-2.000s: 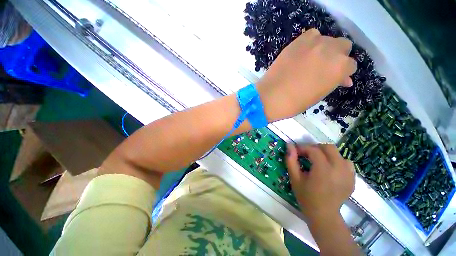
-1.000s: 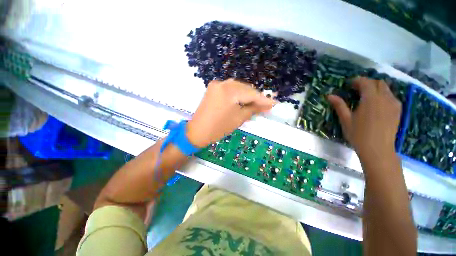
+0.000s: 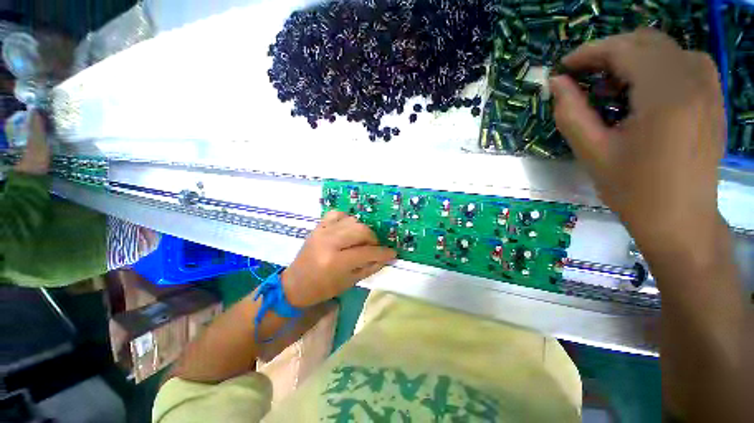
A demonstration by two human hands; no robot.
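The green circuit board panel (image 3: 446, 227) lies between the conveyor rails, with rows of small mounted parts. My left hand (image 3: 341, 256), with a blue wrist strap (image 3: 274, 299), has its fingertips at the panel's lower left part; whether they pinch a part is hidden. My right hand (image 3: 653, 124) is over the loose green capacitors (image 3: 519, 103), fingers curled and thumb apart from the index finger. Dark parts show inside the curl; I cannot tell if they are held or lie behind. The small black capacitors (image 3: 380, 62) lie in a pile left of the green ones.
Conveyor rails (image 3: 248, 211) run left to right along the white bench's near side. A blue tray edge (image 3: 718, 78) is at the far right. Another person's green sleeve (image 3: 50, 219) and hand are at the left. A blue bin (image 3: 190, 258) and cardboard boxes (image 3: 161, 326) are below the bench.
My left hand has moved from beside the black pile down to the panel. My right hand stays over the green capacitors, now more curled. The view has turned and shifted.
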